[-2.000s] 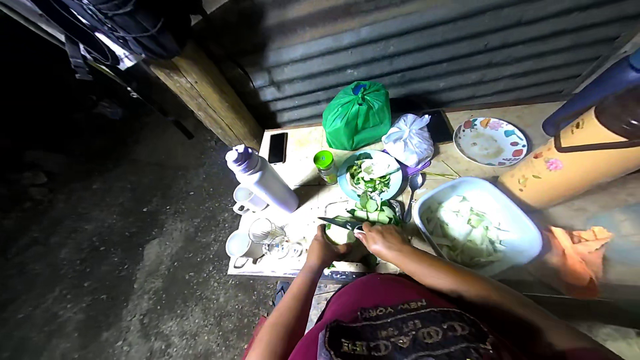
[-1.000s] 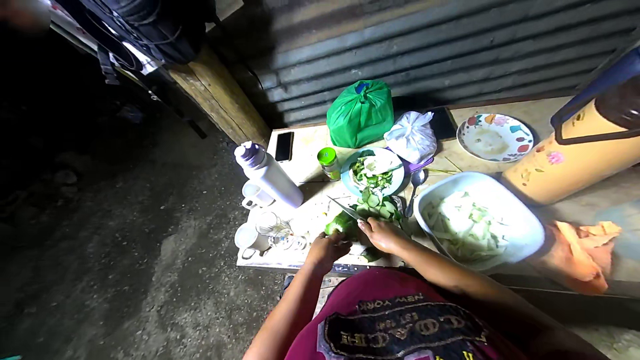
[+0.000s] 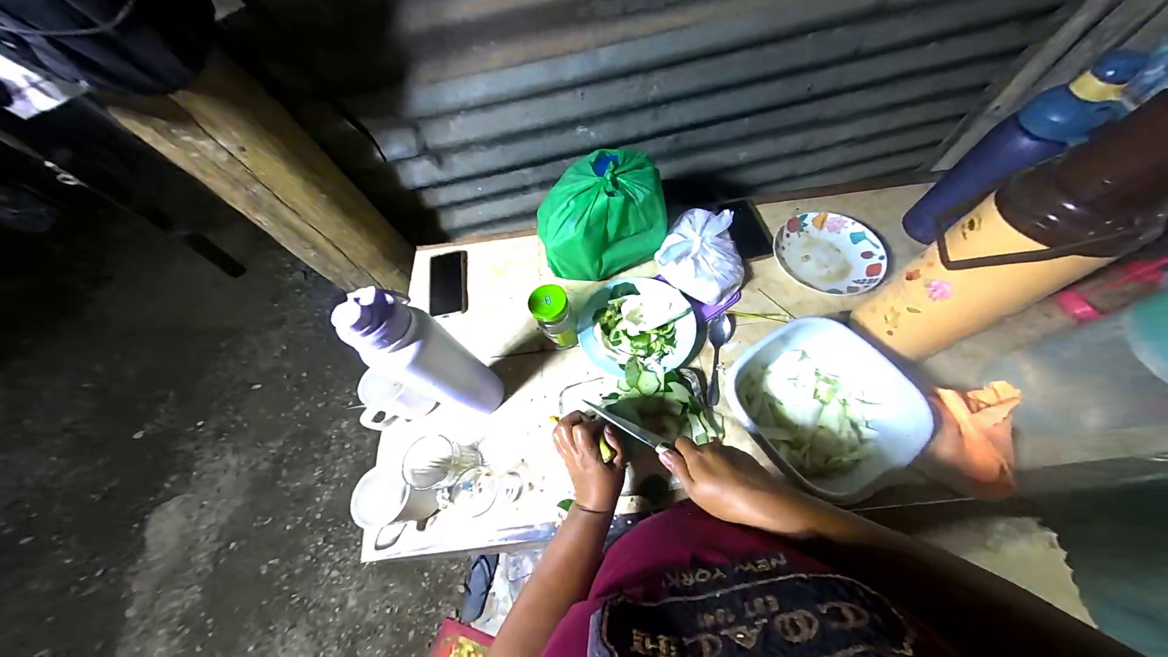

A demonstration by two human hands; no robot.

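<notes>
My right hand point(image 3: 708, 469) grips the handle of a kitchen knife point(image 3: 630, 426), whose blade points up and left. My left hand point(image 3: 589, 453) is closed around a small green and yellow piece of vegetable point(image 3: 606, 448), mostly hidden by the fingers, just below the blade's tip. Past the knife, green leaves and pale slices point(image 3: 650, 386) lie on a tray. Behind them stands a light blue plate point(image 3: 592, 348) of chopped greens with a white piece on top. To the right of my right hand, a white basin point(image 3: 912, 411) holds pale shredded vegetable in liquid.
A white bottle point(image 3: 438, 356), mugs point(image 3: 377, 498) and glasses point(image 3: 432, 461) stand on the left. Behind are a phone point(image 3: 448, 283), a green-lidded jar point(image 3: 550, 315), a green bag point(image 3: 602, 214) and a white bag point(image 3: 701, 251). A spoon point(image 3: 718, 356), patterned plate point(image 3: 829, 254), orange cloth point(image 3: 981, 429) and large flask point(image 3: 958, 283) are right.
The larger green vegetable seen at my left hand one second ago no longer shows there; a small green and yellow piece shows between the fingers. The knife stays in my right hand.
</notes>
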